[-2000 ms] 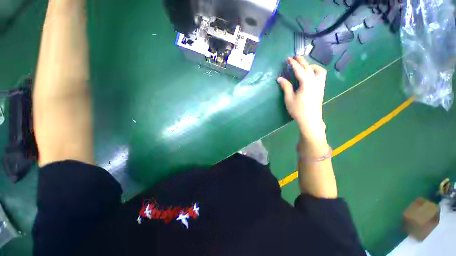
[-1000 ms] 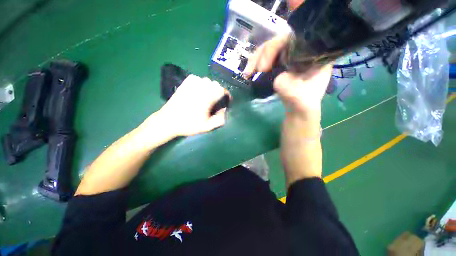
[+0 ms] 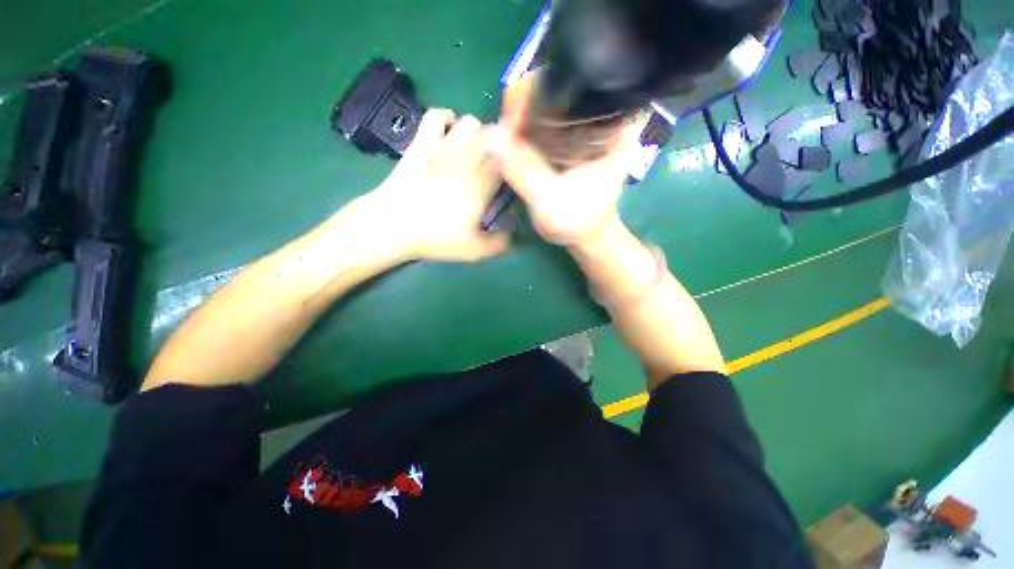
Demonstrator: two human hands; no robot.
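Observation:
A black battery grip (image 3: 378, 108) lies on the green bench, its wider end showing up and left of my left hand. My left hand (image 3: 445, 200) is closed around its other part, which the fingers mostly hide. My right hand (image 3: 567, 178) is around the lower end of the large dark electric screwdriver (image 3: 656, 50), close against my left hand. The screwdriver looms blurred from above. Its bit and any screw are hidden by fingers.
The blue-edged screw feeder (image 3: 739, 67) is mostly hidden behind the screwdriver. Several black grips (image 3: 106, 167) lie at left. Flat black cover plates (image 3: 823, 139) are scattered at upper right. The black power cord (image 3: 823, 202) curves there, beside a crumpled clear bag (image 3: 951, 245).
The screwdriver and my right hand have moved left from the feeder's front to my left hand. My left hand still holds the grip. The view has shifted slightly.

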